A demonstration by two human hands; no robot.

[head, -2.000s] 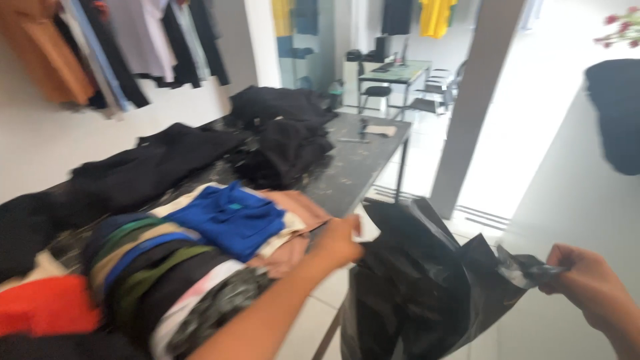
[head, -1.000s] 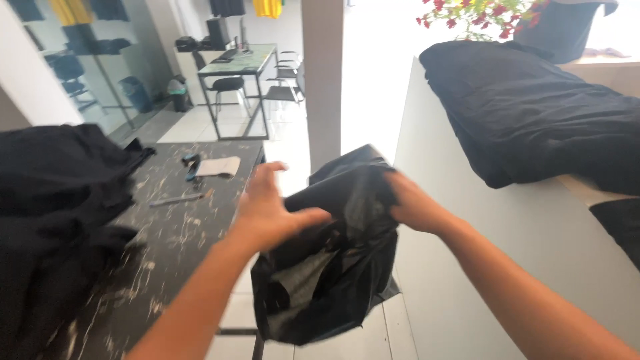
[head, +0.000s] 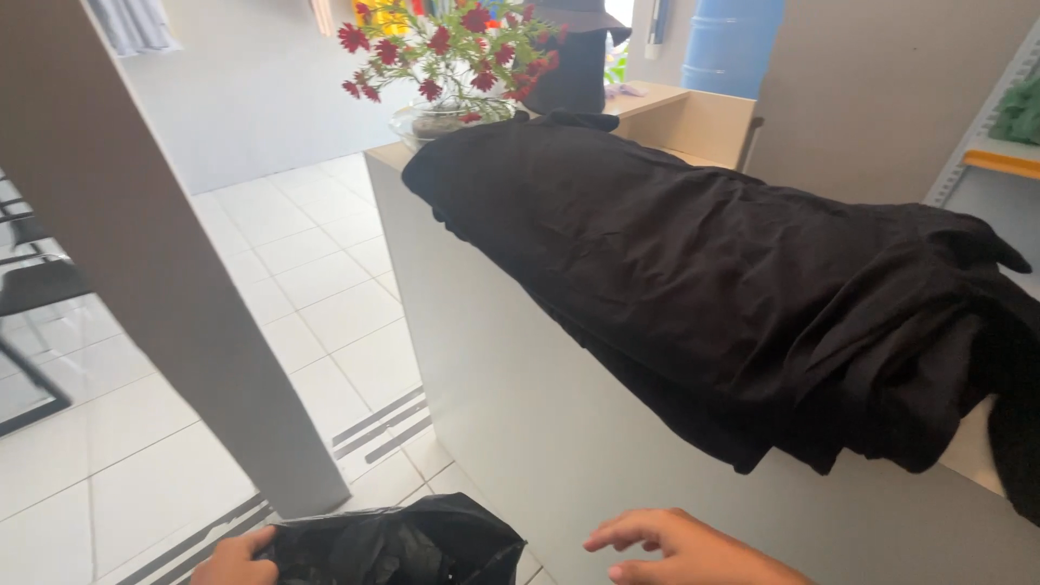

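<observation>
My left hand (head: 237, 559) grips the rim of a black plastic bag (head: 398, 544) at the bottom of the view; the bag's lower part is cut off by the frame. To the right of the bag, apart from it, my right hand (head: 670, 548) is empty with its fingers spread. Above my right hand, black garments (head: 650, 260) lie spread along the top of a white counter (head: 487, 366) and hang over its near side.
A glass bowl (head: 431, 122) with red flowers (head: 479, 49) stands at the counter's far end, near a dark hat (head: 585, 16). A grey pillar (head: 187, 268) rises at left, with a black chair (head: 45, 284) beyond. A blue water container (head: 731, 45) is behind the counter.
The view has swung right, from the marble-patterned table to the counter. My right hand has let go of the black bag, which both hands touched a second ago; my left hand still holds it.
</observation>
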